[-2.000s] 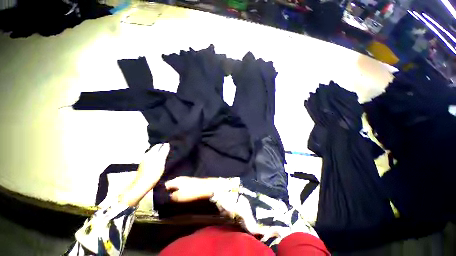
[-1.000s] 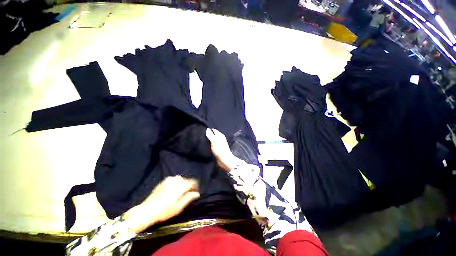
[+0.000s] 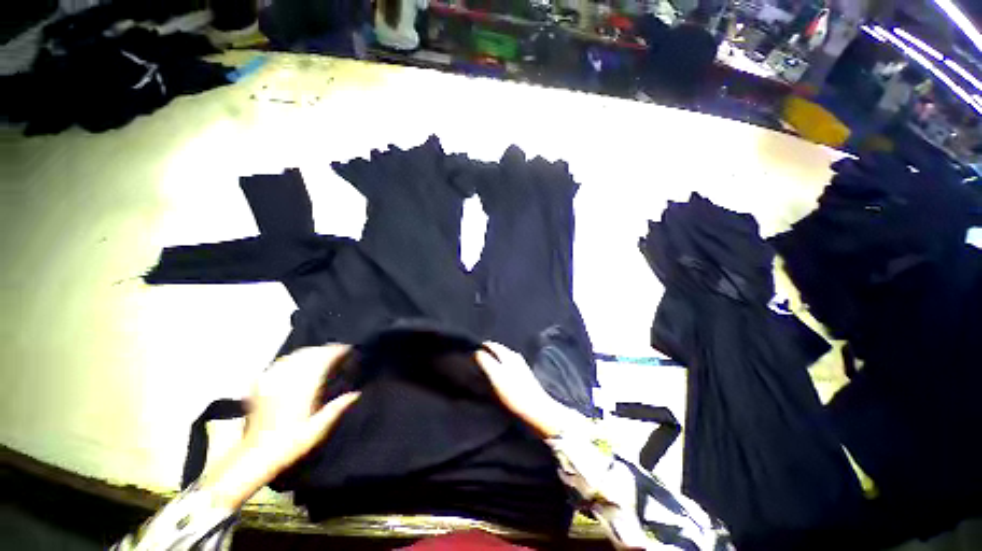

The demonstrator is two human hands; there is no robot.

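A stack of dark trouser panels (image 3: 522,237) lies in front of me, with uneven far ends pointing away. A loose dark piece (image 3: 420,431) lies over its near end, lifted and folded. My left hand (image 3: 296,404) is on the piece's left side, thumb on top, fingers partly hidden by the cloth. My right hand (image 3: 515,385) holds its right upper edge, fingertips hidden by the cloth. Two narrow legs of cloth stick out at the left. A shinier patch shows beside my right hand. Dark tie strips (image 3: 649,428) show at both sides of the stack.
A gathered dark bundle (image 3: 743,355) lies right of the stack, with a large dark heap (image 3: 915,323) beyond it. More dark cloth (image 3: 118,81) lies at the table's far left. A thin blue line (image 3: 635,359) crosses the table (image 3: 97,355). Workstations stand behind.
My left hand has moved up and left to the cloth's side. The loose piece, spread out to the left before, is now bunched between my hands. The view has also shifted.
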